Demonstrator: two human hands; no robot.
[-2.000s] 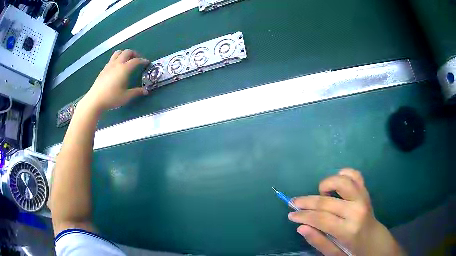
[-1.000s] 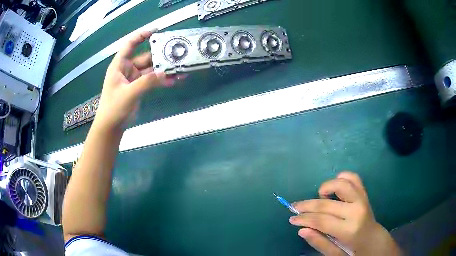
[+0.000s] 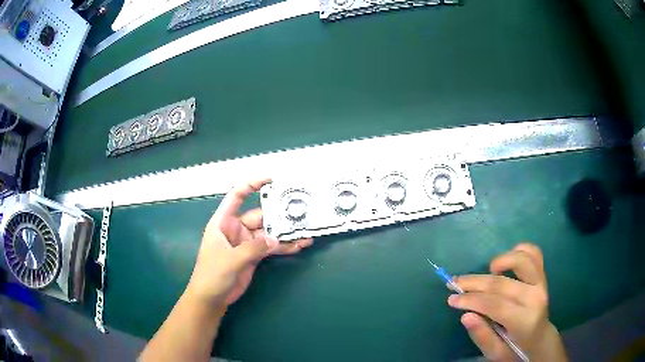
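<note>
A pale silver four-cavity jig plate (image 3: 370, 200) with four round ribbed speaker cones is held up over the metal strip and the near green surface, its face towards me. My left hand (image 3: 244, 244) grips its left end, thumb at the lower corner and fingers behind. My right hand (image 3: 506, 300) holds a thin pick tool (image 3: 444, 274) like a pen, with a blue collar and clear shaft. Its fine tip points up and left, below the plate and apart from it. A tiny strand shows at the plate's lower edge; its detail is too small to tell.
Another four-circle jig (image 3: 151, 127) lies on the belt at left, with more plates (image 3: 212, 13) at the far edge. A black round pad (image 3: 588, 206) lies at right. A fan (image 3: 32, 247) and white perforated box (image 3: 53, 35) stand at left. A metal strip (image 3: 212, 178) crosses the surface.
My left hand lifted the plate off the belt and brought it nearer and to the right, over the metal strip. My right hand with the pick has shifted slightly right in view.
</note>
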